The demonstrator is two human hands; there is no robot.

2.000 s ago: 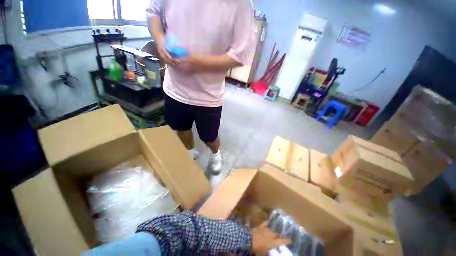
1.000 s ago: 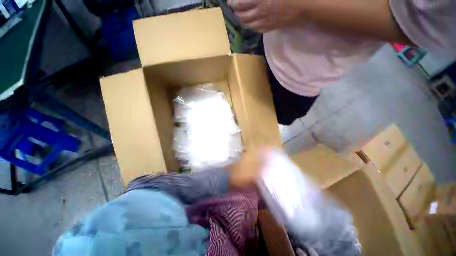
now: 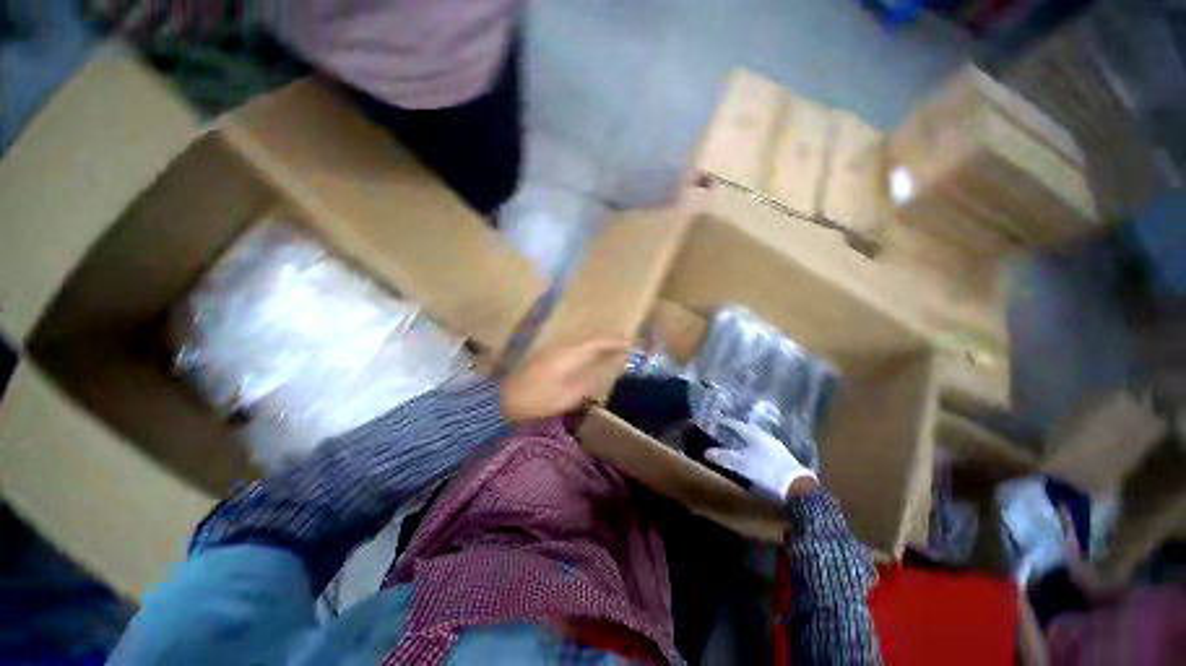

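Observation:
The packing carton (image 3: 878, 455) stands open in front of me. Bagged housings (image 3: 767, 364) lie in a row in it, grey and shiny. A matte black piece (image 3: 650, 401) is at the carton's near left side, between my hands. My left hand (image 3: 559, 380), bare and blurred, is at the carton's near left corner; its fingertips' hold is unclear. My right hand (image 3: 754, 458), in a white glove, is inside the near side, its fingers over dark material beside the bagged housings. Whether it grips anything is hidden.
The bag carton (image 3: 429, 241) stands open at my left with whitish clear bags (image 3: 306, 345). A person in pink (image 3: 403, 46) stands beyond it. Closed cartons (image 3: 995, 143) are stacked behind. A red tabletop (image 3: 943, 614) is at lower right. A shiny bagged thing (image 3: 1034, 523) is at far right.
My left hand has moved right from beside the bag carton to the packing carton; the whitish bag at it no longer shows clearly. My gloved right hand has come into view.

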